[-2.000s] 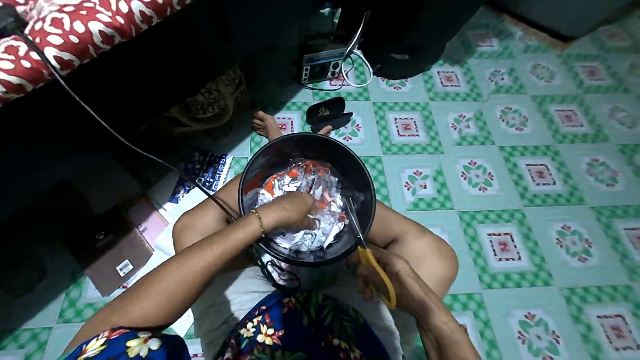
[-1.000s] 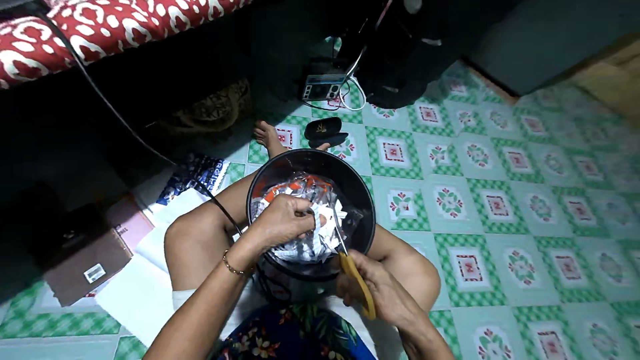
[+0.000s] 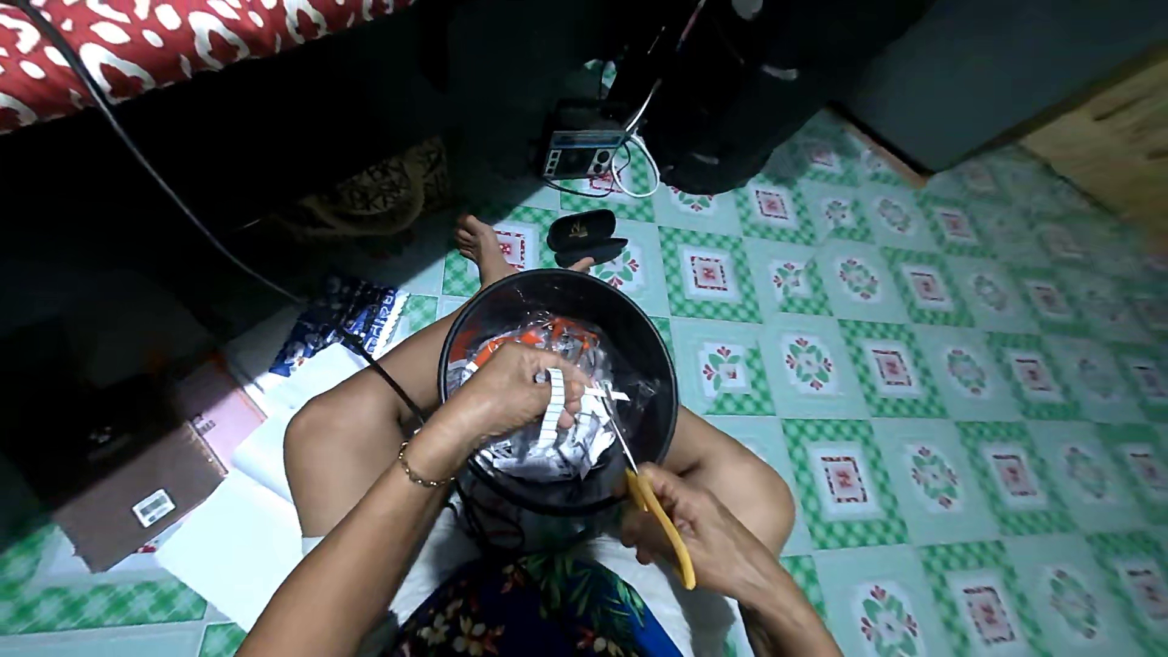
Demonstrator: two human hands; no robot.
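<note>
A round black bucket (image 3: 666,401) stands between the person's bare legs, holding cut paper pieces (image 3: 547,456) and crumpled clear and orange plastic (image 3: 575,330). Over it, my left hand (image 3: 520,388) pinches a lined white paper strip (image 3: 554,406). My right hand (image 3: 689,525) grips yellow-handled scissors (image 3: 659,520), whose metal blades point up and left into the bucket. The blade tips are beside a small white paper piece (image 3: 607,393) near my left fingertips. Whether the blades touch the paper is hard to tell.
An open black glasses case (image 3: 584,235) and a radio (image 3: 579,157) with cables lie beyond the bucket on the patterned floor. At left are papers (image 3: 237,538), a brown folder (image 3: 137,484) and a blue packet (image 3: 338,319). A dark cable (image 3: 164,192) hangs down toward the bucket.
A lined paper strip now shows plainly in my left hand, which remains over the bucket. The scissors stay in my right hand. The view has shifted somewhat.
</note>
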